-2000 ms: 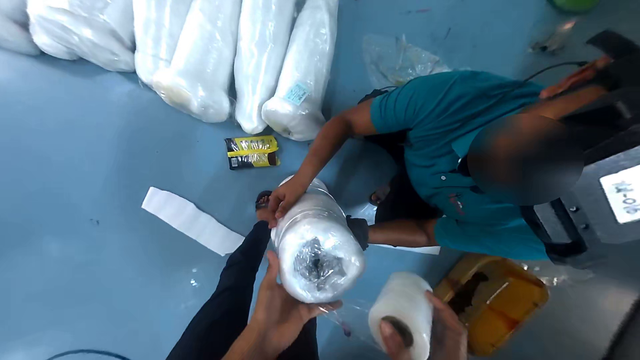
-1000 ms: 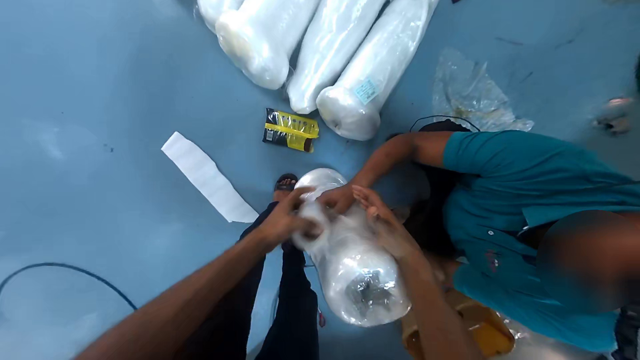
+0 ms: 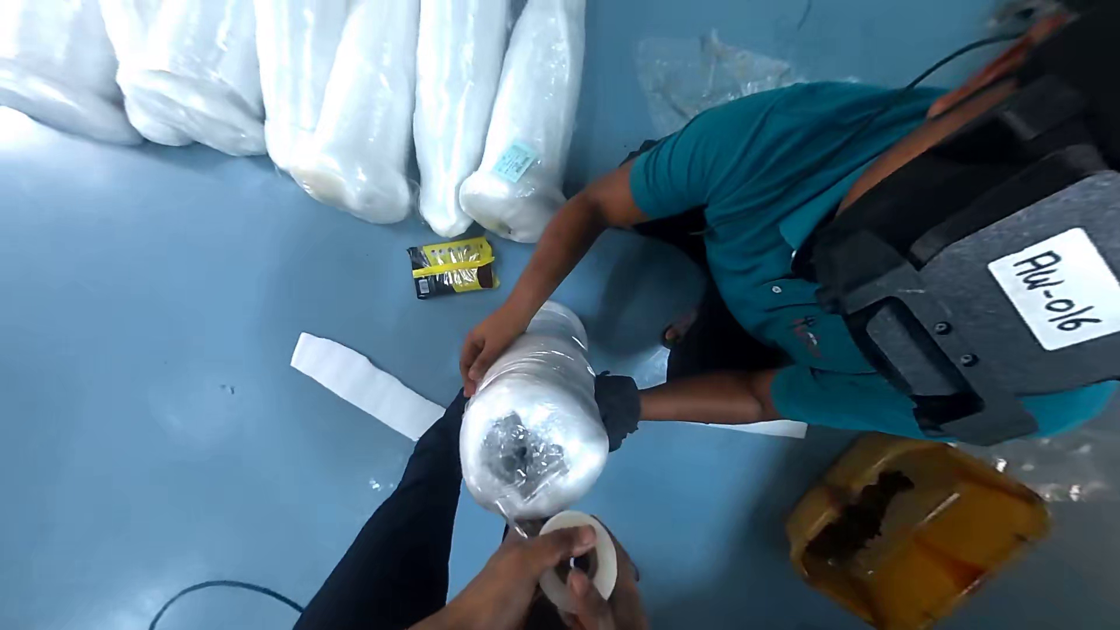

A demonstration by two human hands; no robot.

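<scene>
A large roll wrapped in clear plastic film [image 3: 534, 437] stands between me and a co-worker, its crumpled film end facing up. Just below it, my left hand [image 3: 516, 569] and my right hand [image 3: 604, 595] are both on a smaller roll of stretch film [image 3: 604, 547], with fingers at its core opening. A twisted strand of film runs from this small roll to the big one. The co-worker's bare hand [image 3: 490, 346] rests on the big roll's upper left side, and a dark-gloved hand [image 3: 618, 409] is against its right side.
Several plastic-wrapped white rolls [image 3: 350, 166] lie along the top left. A yellow and black packet [image 3: 453, 267] and a white strip [image 3: 363, 385] lie on the blue floor. The co-worker crouches at right, near a yellow container [image 3: 945, 525] and loose clear film [image 3: 709, 70]. A cable [image 3: 227, 584] curves at lower left.
My hands have moved from the upper part of the big roll to below its near end, where they hold the small roll. The co-worker's gloved hand now shows at the big roll's right side.
</scene>
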